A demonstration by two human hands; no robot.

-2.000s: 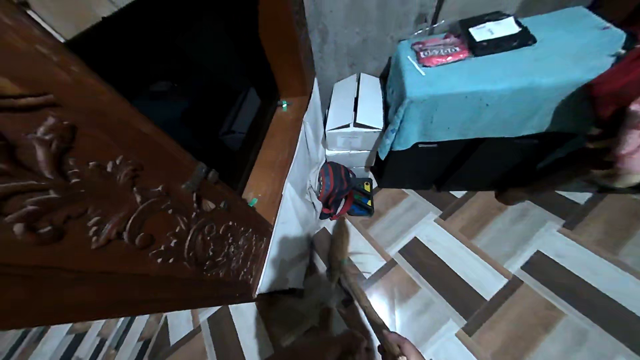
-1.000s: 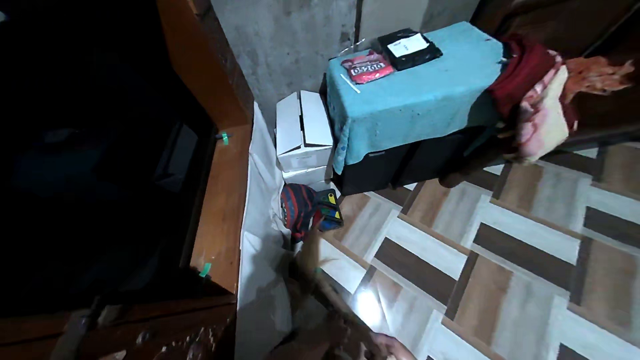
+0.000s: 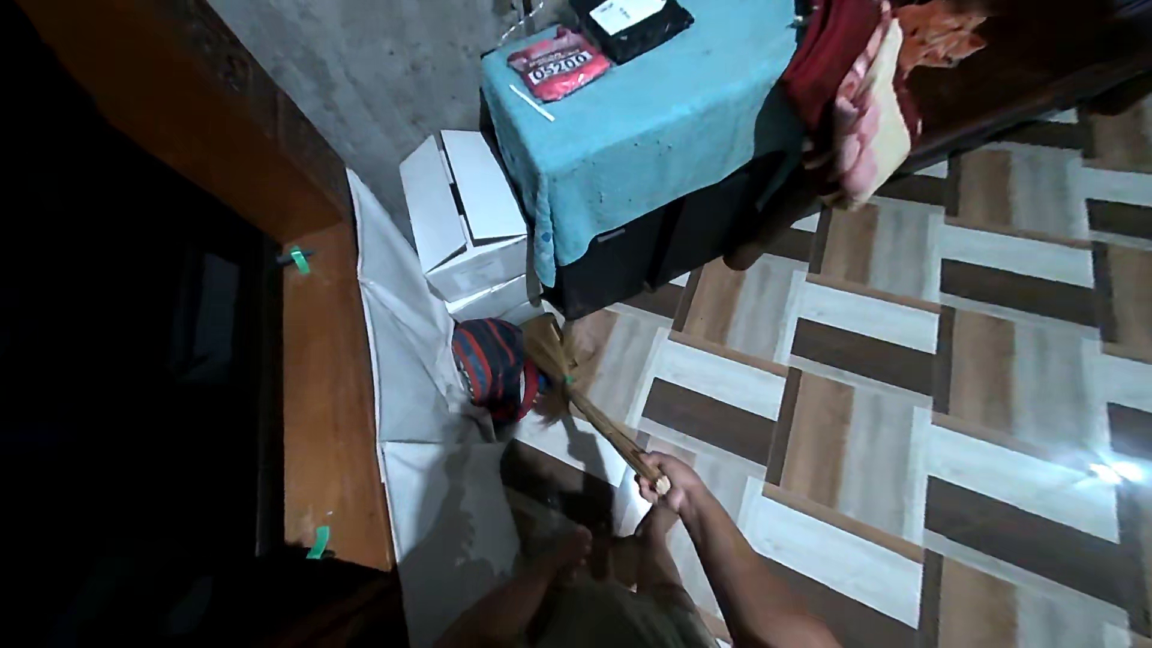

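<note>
My right hand [image 3: 668, 479] is closed around the handle end of a broom [image 3: 612, 432]. The broom's brown bristles fan out near the white boxes, beside a red and dark blue striped cloth item [image 3: 490, 364] on the floor. A green tie shows where bristles and handle meet. Lower left of my right hand, what looks like my left hand [image 3: 571, 545] lies in shadow over the floor; its fingers are not clear, and no object shows in it. The patterned floor [image 3: 711, 414] lies under the broom.
White cardboard boxes [image 3: 477, 202] are stacked by the wall. Right of them, a teal cloth [image 3: 639, 117] covers black containers and bears plastic-wrapped packets. Red and pink cloths [image 3: 864, 117] hang at the upper right. Along the left stands a wooden frame [image 3: 328, 378] beside white sheeting [image 3: 409, 360].
The view has swung right, so the carved wood of the earliest frame is out of sight. The broom's bristles now lie against the striped cloth, by the boxes.
</note>
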